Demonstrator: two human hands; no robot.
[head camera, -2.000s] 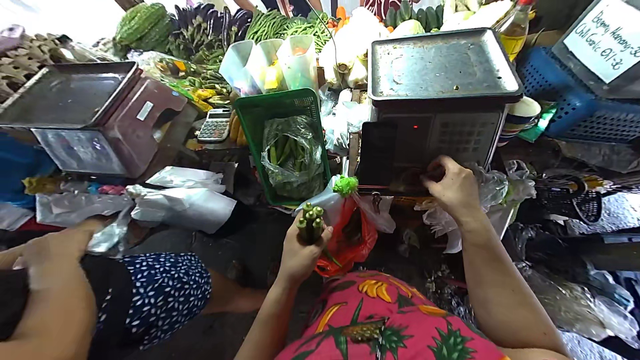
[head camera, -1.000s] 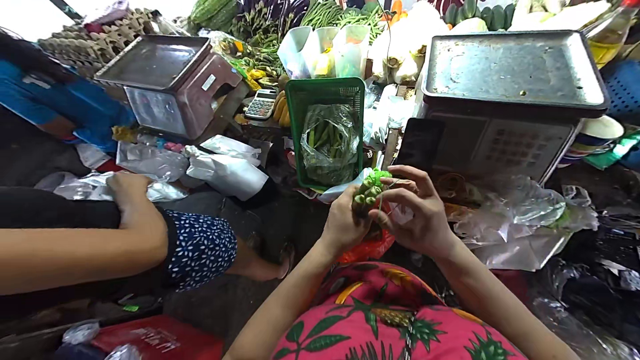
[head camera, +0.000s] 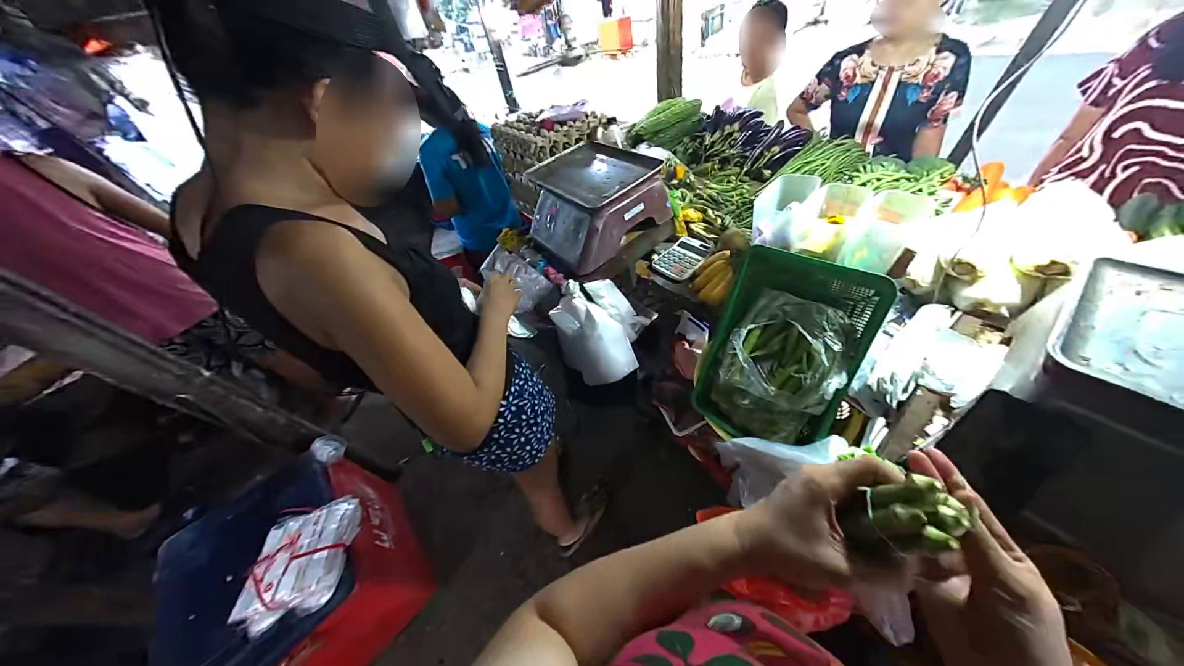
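At the lower right, my left hand (head camera: 814, 527) is closed around a bundle of green vegetable stalks (head camera: 911, 516), their cut ends facing right. A thin band circles the stalks. My right hand (head camera: 994, 564) is cupped against the right side of the bundle, its fingers partly hidden behind it. A white plastic bag (head camera: 772, 462) and a red plastic bag (head camera: 795, 601) lie just beyond and below my hands. Further ahead, a green plastic basket (head camera: 874, 282) holds long green pods in a clear plastic bag (head camera: 786, 356).
A person (head camera: 370, 305) stands at the left beside white plastic bags (head camera: 597, 338). Weighing scales stand at the centre (head camera: 601, 208) and right (head camera: 1128, 333). A calculator (head camera: 682, 259) lies near bananas (head camera: 714, 277). A red and blue cooler (head camera: 379, 564) sits at lower left. People stand behind the piled vegetables.
The view has swung left and up. My right hand was at the right scale two seconds ago, then came to the bundle in my left hand. Both hands remain at the bundle.
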